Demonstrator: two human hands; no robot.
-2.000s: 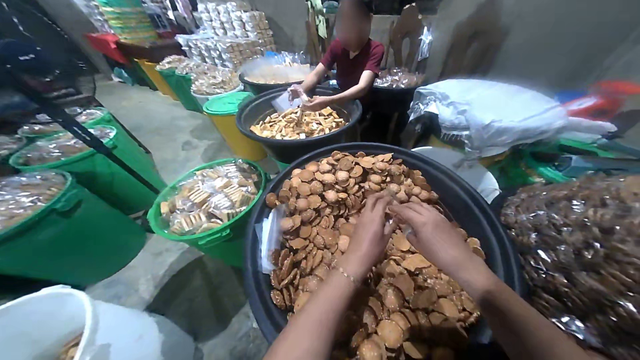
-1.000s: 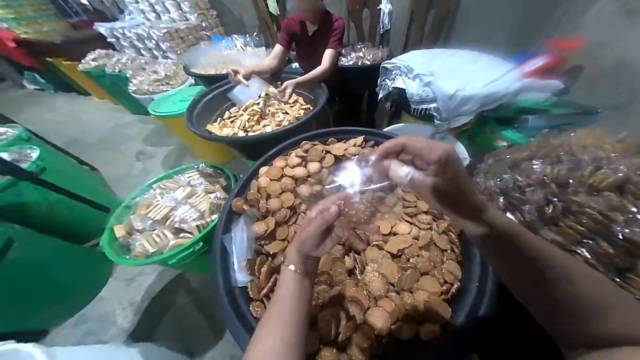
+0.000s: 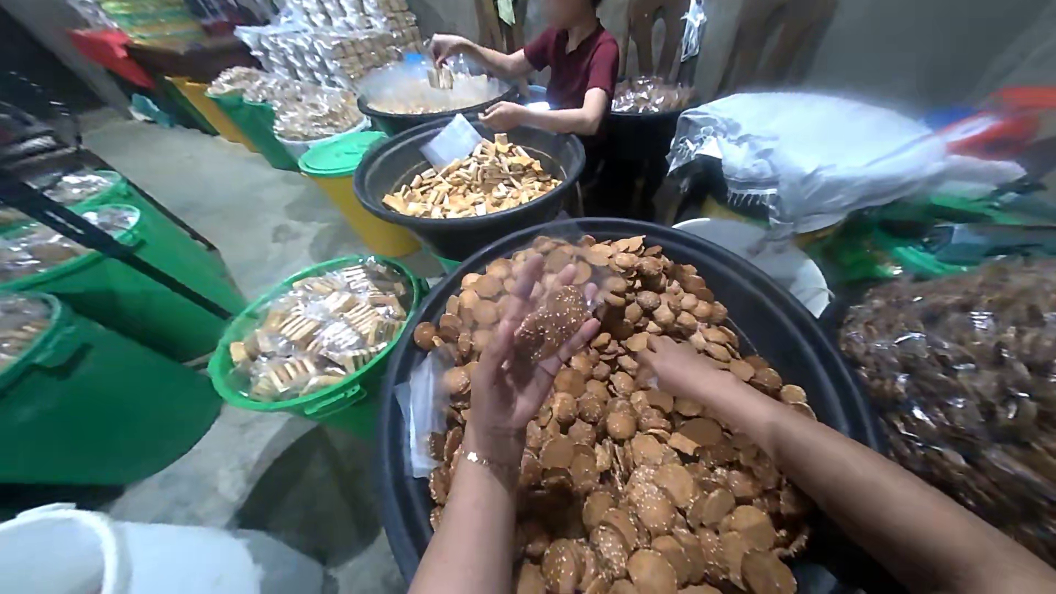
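Round brown cookies with light seeds (image 3: 652, 495) fill a large black tub (image 3: 825, 363) in front of me. Over the left part of the heap is my left hand (image 3: 520, 371), palm up with fingers spread, holding seeded cookies (image 3: 554, 322) in what looks like a clear plastic bag. My right hand (image 3: 672, 363) reaches down into the heap on the right; its fingertips are among the cookies, and whether they grip any is hidden. A stack of clear plastic bags (image 3: 425, 408) lies at the tub's left inner edge.
A green basket (image 3: 330, 396) of packed biscuits stands left, near green bins (image 3: 91, 404) and a white bucket (image 3: 111, 536). Ahead, a co-worker (image 3: 569, 74) works beside another black tub (image 3: 569, 177). Packed brown goods (image 3: 957, 371) are piled at right.
My right hand has gone from the shiny plastic between both hands down to the cookies. My left hand has turned palm up under the bagged cookies. The co-worker's one hand has moved to the tub behind.
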